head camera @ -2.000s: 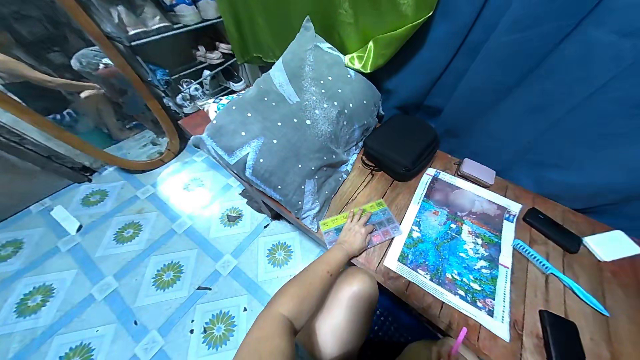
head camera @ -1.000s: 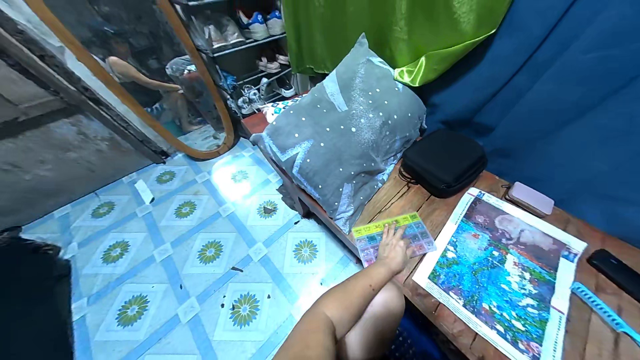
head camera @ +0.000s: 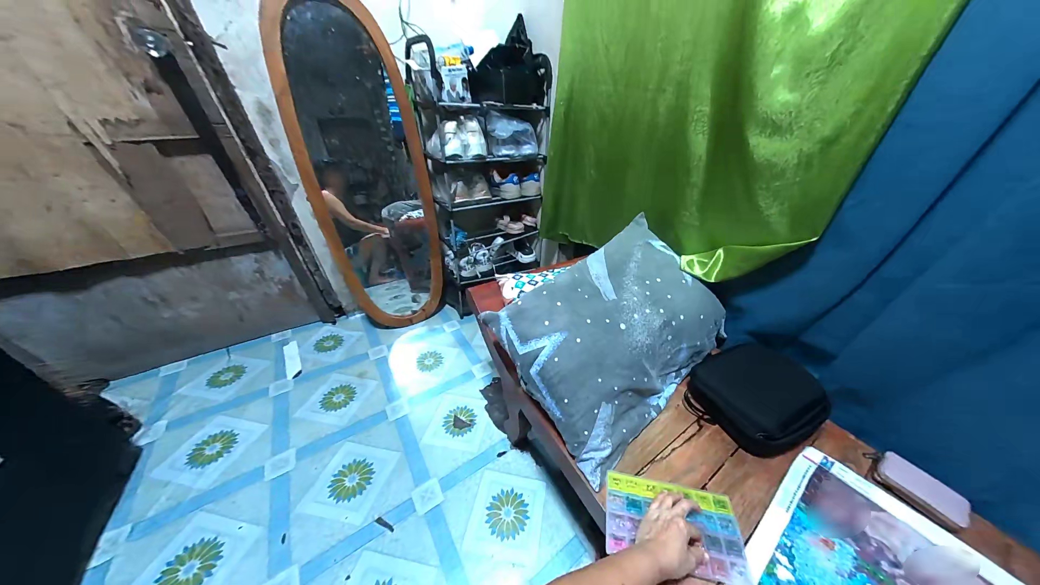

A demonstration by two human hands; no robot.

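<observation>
One hand, which looks like my left hand [head camera: 671, 536], rests on a clear compartment box [head camera: 727, 520] with a yellow strip along its far edge and small coloured contents. Its fingers are bent on the lid; whether they grip anything does not show. The box lies on the wooden bench [head camera: 662, 443]. Right of it is a colourful picture sheet with a white border [head camera: 861, 528], partly cut off by the frame's edge. My right hand is out of view.
A grey patterned pillow [head camera: 609, 333] leans at the bench's far end. A black zip case [head camera: 760, 398] and a pink case [head camera: 922, 490] lie near the blue curtain [head camera: 934, 325]. An oval mirror [head camera: 435, 236] and a shoe rack [head camera: 487, 203] stand behind, beyond the tiled floor [head camera: 280, 463].
The view has swung up and to the left. The hand stays on the compartment box throughout. The blue comb and the pink tool seen two seconds ago are out of view.
</observation>
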